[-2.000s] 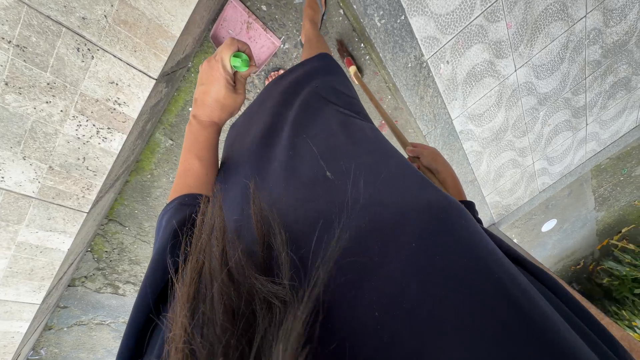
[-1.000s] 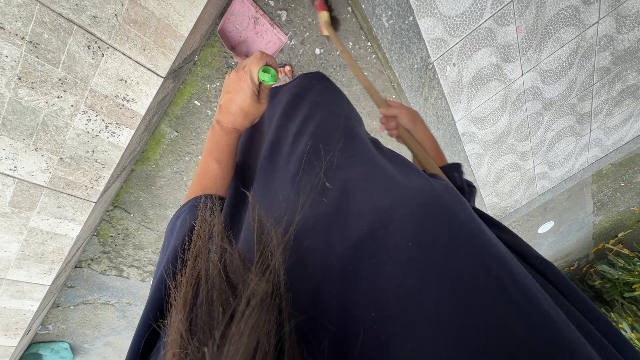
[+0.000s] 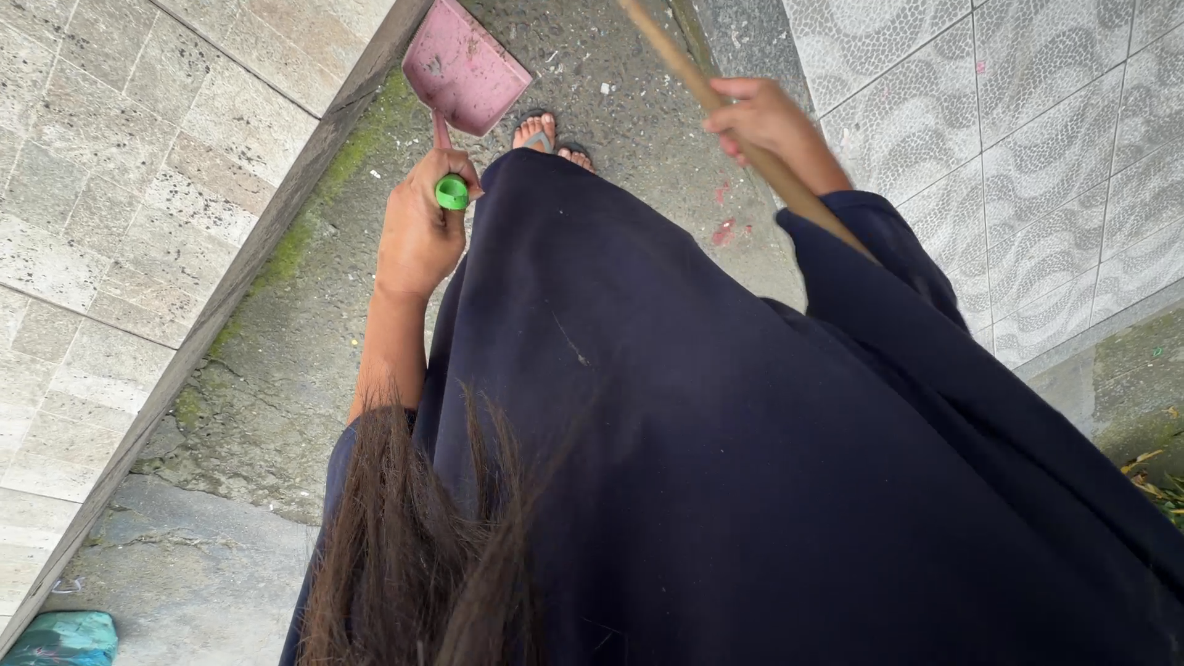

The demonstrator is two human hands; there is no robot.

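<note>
At upper left of the head view, my left hand (image 3: 425,217) is closed around the handle of a pink plastic dustpan (image 3: 470,69), and the handle's green end cap (image 3: 451,191) shows above the fist. The pan lies beyond the hand, with dirt specks on its surface. My right hand (image 3: 763,120) grips a long wooden stick (image 3: 786,185) at upper right. The stick slants from the top edge down past my dark sleeve. Its far end is out of view.
My sandalled feet (image 3: 546,137) stand on rough concrete (image 3: 268,416) with scattered debris. Beige tiles (image 3: 120,194) border it at left behind a raised edge; grey patterned tiles (image 3: 1008,166) lie at right. A teal plastic item (image 3: 65,638) is at bottom left, plants (image 3: 1156,486) at right.
The stick's red-collared brush end, visible in both earlier frames, has gone out past the top edge. My right hand has moved up and away from the lower right. The left hand keeps its hold.
</note>
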